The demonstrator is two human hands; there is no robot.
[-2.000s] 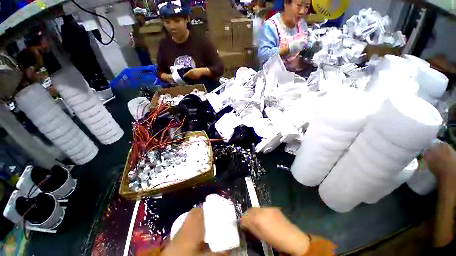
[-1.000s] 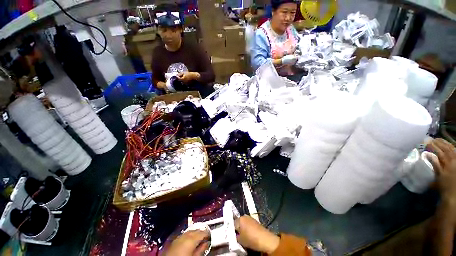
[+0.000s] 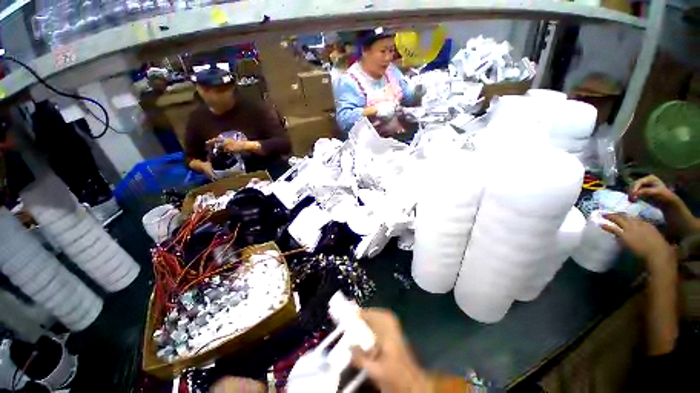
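A white frame (image 3: 326,361) is at the bottom centre, partly blurred and cut off by the lower edge. My right hand (image 3: 387,349) grips its right side, fingers closed round it. My left hand (image 3: 238,385) shows only as a small blurred piece at the bottom edge, left of the frame; its fingers are hidden. The shallow brown parts carton (image 3: 222,338) with white and silver small fittings (image 3: 230,295) is just beyond my hands. Red-orange lead wires (image 3: 173,265) hang over its far left corner. Dark red bench mat (image 3: 295,355) shows in small patches behind the frame.
Tall white housing stacks (image 3: 510,230) stand at right and more (image 3: 92,249) at left. A white frame heap (image 3: 345,180) and black parts (image 3: 249,215) lie beyond the carton. Another person's hands (image 3: 641,222) work at far right. Two people are across the bench. A shelf (image 3: 307,17) crosses overhead.
The view has swung right and up, showing the shelf and green fan. The white frame has tilted in my right hand. My left hand has dropped almost out of the picture.
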